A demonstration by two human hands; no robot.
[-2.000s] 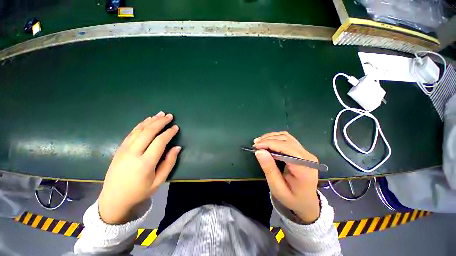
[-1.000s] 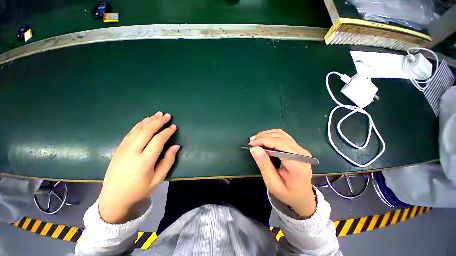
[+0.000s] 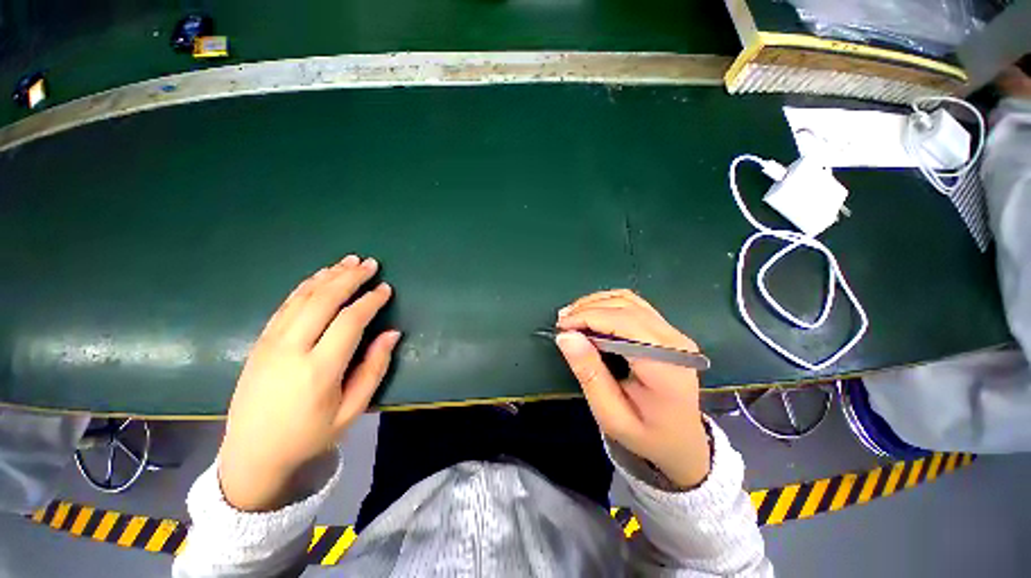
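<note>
My left hand (image 3: 308, 378) rests palm down on the dark green bench (image 3: 475, 215) near its front edge, fingers a little apart, holding nothing. My right hand (image 3: 639, 378) is to the right, closed on grey metal tweezers (image 3: 667, 356) held like a pen. The tips point left, just above or on the bench. Beyond the metal rail, a dark device unit (image 3: 192, 33) lies with a yellow-edged battery (image 3: 210, 46) beside it. A second dark unit with a small pale battery (image 3: 33, 92) lies at the far left.
A pale metal rail (image 3: 452, 70) crosses behind the bench. At right lie a white charger (image 3: 807, 194) with looped cable and a white power strip (image 3: 854, 138) with another plug. A yellow-edged tray (image 3: 848, 57) holds clear plastic. A person's grey sleeve (image 3: 950, 378) is at the right edge.
The device units beyond the rail have shifted left in view. The charger and cable also appear slightly further left. Both hands keep nearly the same pose, with the tweezers still held.
</note>
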